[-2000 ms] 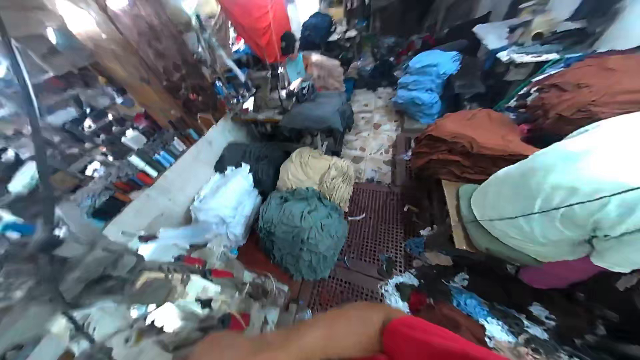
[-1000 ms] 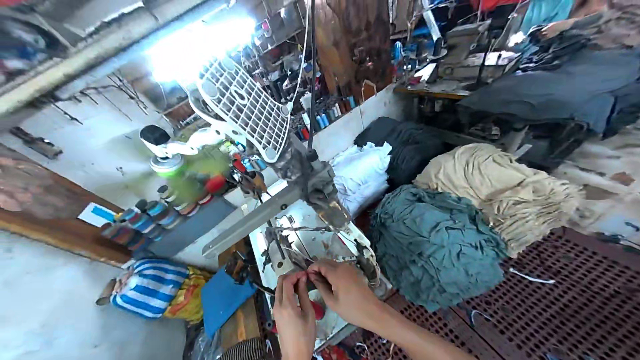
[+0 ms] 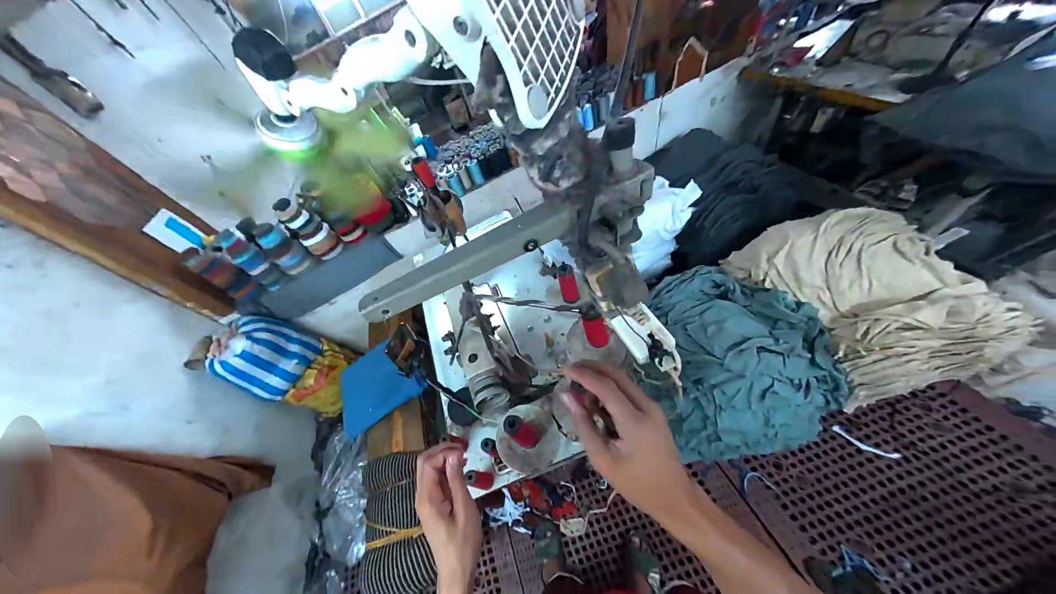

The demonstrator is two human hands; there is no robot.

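Observation:
A sewing machine (image 3: 495,363) with a grey metal arm (image 3: 470,260) stands on a pale table. Several red thread spools rest around it, some on clear round discs, among them a red spool (image 3: 521,431) between my two hands. My right hand (image 3: 615,417) is at the disc on the right, thumb and fingers around a dark red spool there. To the lower left, my left hand (image 3: 448,495) has its fingertips bent together near a small red spool (image 3: 478,479); whether it pinches thread is too small to tell.
Piles of green cloth (image 3: 742,355) and beige cloth (image 3: 883,289) lie on the right, over perforated brown flooring (image 3: 899,478). Thread cones (image 3: 285,247) line the ledge at left. A white lamp bracket (image 3: 363,70) hangs above. Striped rolls (image 3: 392,528) and a blue cloth (image 3: 375,388) are beside the machine.
My hands were close together at the machine one second ago and are now apart, the right at a spool and the left lower down. The view has swung left since the oldest frame.

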